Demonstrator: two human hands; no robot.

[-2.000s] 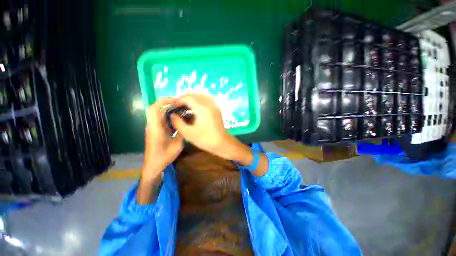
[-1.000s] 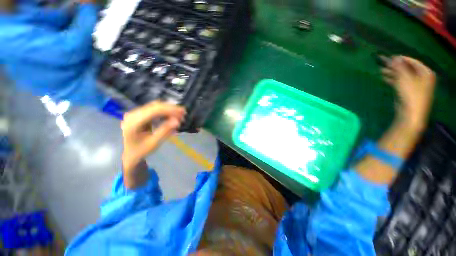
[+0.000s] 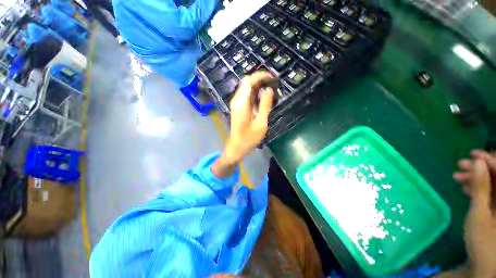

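My left hand (image 3: 247, 117) is over the near edge of the black pocket tray (image 3: 304, 103). Its thumb and fingers close around a small black unit (image 3: 267, 87), partly hidden by the fingers. Many tray pockets hold dark units with pale glints; some near the left corner look empty. My right hand (image 3: 478, 187) is at the right edge, cut off by the frame; whether it holds anything is unclear. The light-green bin (image 3: 429, 209) with many small white parts (image 3: 348, 201) lies between my hands.
Loose dark units (image 3: 423, 79) lie on the dark-green bench (image 3: 375, 103). Another person in a blue smock (image 3: 160, 40) sits beyond the tray, beside a white sheet (image 3: 234, 19). Blue crates (image 3: 53, 163) stand at left near the grey floor (image 3: 136, 179).
My hands were together over the bin, then apart. My left hand has moved to the tray and now grips a unit. The view has swung left; my right hand is nearer the frame's edge.
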